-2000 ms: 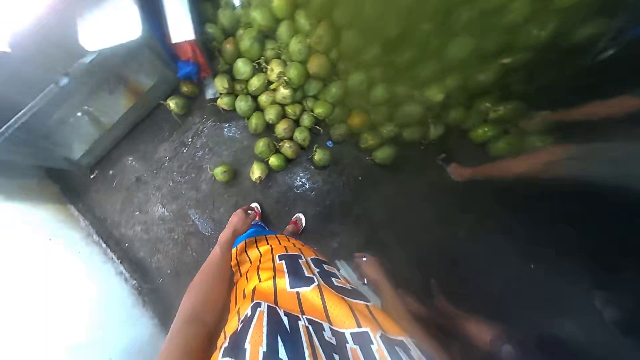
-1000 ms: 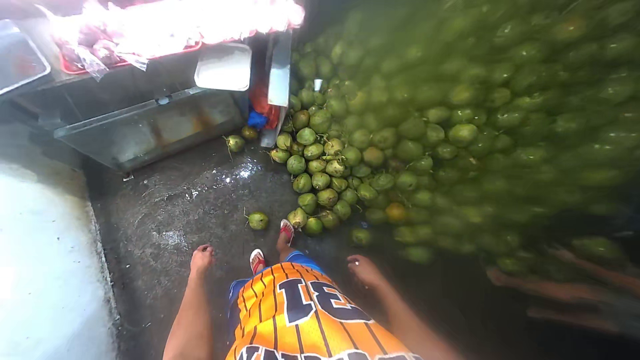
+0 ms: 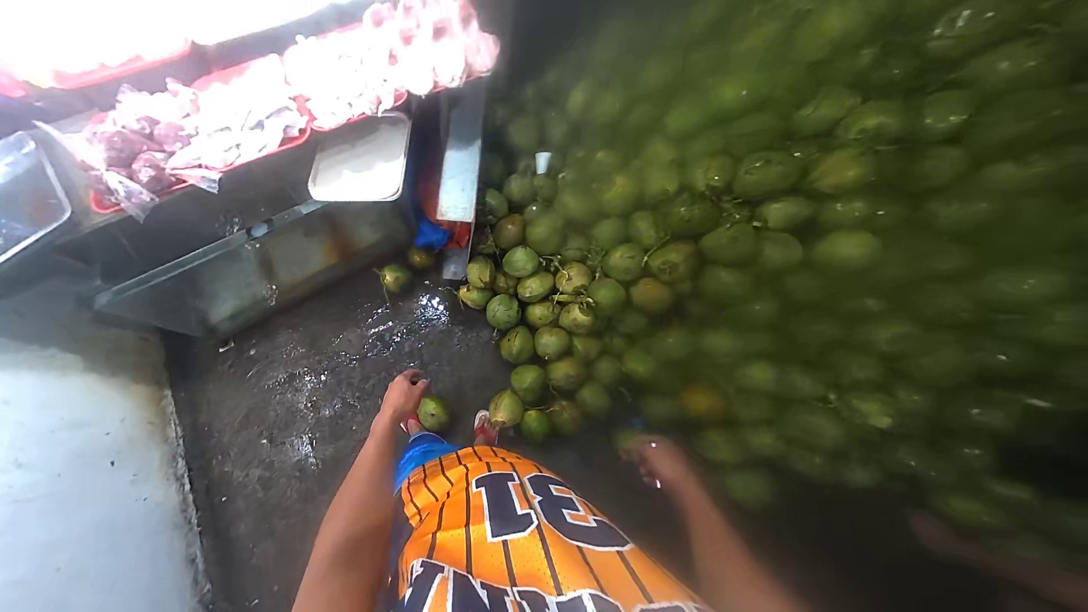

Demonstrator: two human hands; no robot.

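Note:
A large pile of green coconuts (image 3: 552, 342) covers the wet floor in front of me and to the right. My left hand (image 3: 406, 396) hangs above the floor with its fingers curled, beside a single green coconut (image 3: 433, 413) near my feet; I see nothing held in it. Low on the right, my right hand (image 3: 665, 464) is out from my body near the pile's edge, blurred, with a small shiny spot at the fingers. Whether it holds anything cannot be made out. The right side of the pile is smeared.
A counter at the upper left bears bagged goods in red trays (image 3: 289, 136) and a white tray (image 3: 361, 159). Below it stands a metal-edged trough (image 3: 255, 268). A pale wall (image 3: 85, 476) borders the left. Part of another person's arm (image 3: 994, 548) shows blurred at the lower right.
The view has shifted, so more of the counter shows. The feet and body have come closer to the coconut pile. My left hand is now beside the lone coconut.

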